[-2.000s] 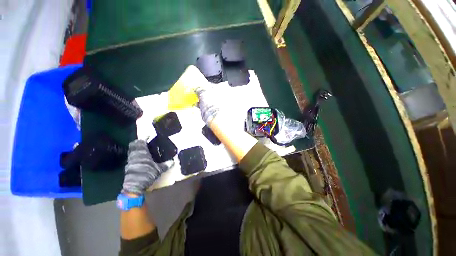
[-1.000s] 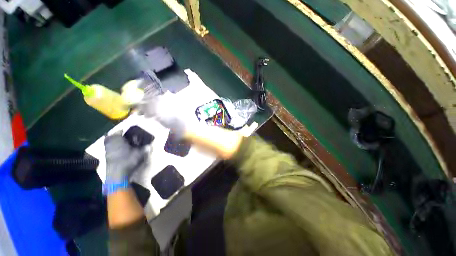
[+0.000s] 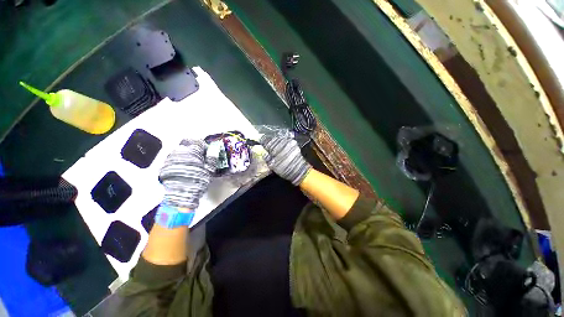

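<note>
The open housing with circuit board and coloured wires point(image 3: 235, 155) is between my two gloved hands at the right side of the white sheet point(image 3: 185, 117). My left hand point(image 3: 187, 172) holds its left side. My right hand point(image 3: 283, 156) holds its right side, by the clear plastic bag. Black square covers point(image 3: 141, 148) lie singly on the left part of the sheet, one partly hidden by my left wrist. The squeeze bottle point(image 3: 84, 111) with yellow liquid and green nozzle lies on its side on the bench, left of the sheet.
A pile of black plates point(image 3: 131, 90) and notched plates point(image 3: 156, 49) lie at the far edge. A bundled power cord point(image 3: 298, 106) lies beside the wooden rail. Bagged units point(image 3: 427, 152) lie on the green conveyor at right. Stacked black covers point(image 3: 31, 199) and a blue bin point(image 3: 17, 263) are at left.
My right hand has let go of the bottle, which now lies on the bench, and has moved to the housing. My left hand has moved from the covers to the housing. The view has turned right.
</note>
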